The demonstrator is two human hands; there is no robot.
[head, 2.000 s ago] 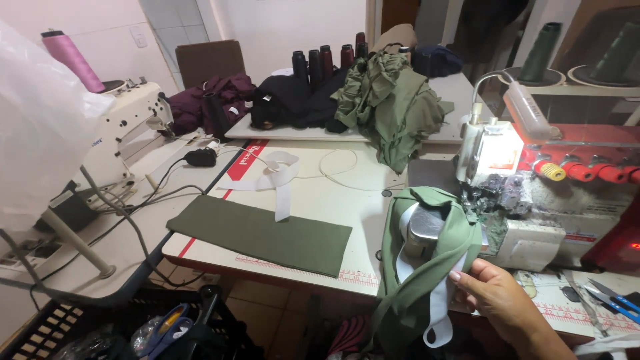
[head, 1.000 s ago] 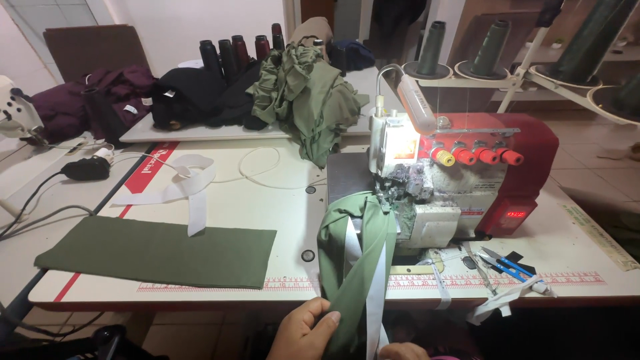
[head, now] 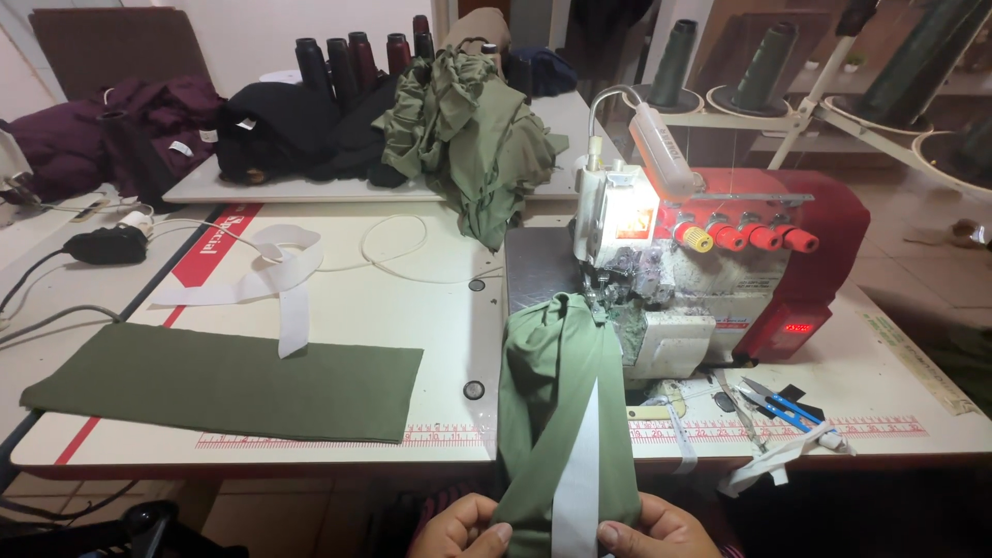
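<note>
Green fabric (head: 535, 387) hangs from the needle area of a red and white overlock sewing machine (head: 674, 310) down over the table's front edge. A white elastic band (head: 577, 480) lies along the fabric, partly covered by its folds. My left hand (head: 463, 528) pinches the fabric's lower left side between thumb and fingers. On the lower right side, my right hand (head: 659, 531) grips fabric beside the band, thumb on top. The lowest end of the fabric is out of view. The machine's lamp (head: 663, 151) lights the needle area.
A folded green fabric panel (head: 225, 384) and a loose white elastic strip (head: 294, 310) lie left on the table. Blue thread snips (head: 787, 407) and scraps sit right of the machine. Behind are a crumpled green garment pile (head: 480, 132), dark fabrics (head: 302, 132) and thread cones (head: 756, 70).
The view has swung right since the oldest frame. My left hand has come into view and holds the fabric. The fabric, earlier bunched by the machine, is now drawn out toward me between both hands.
</note>
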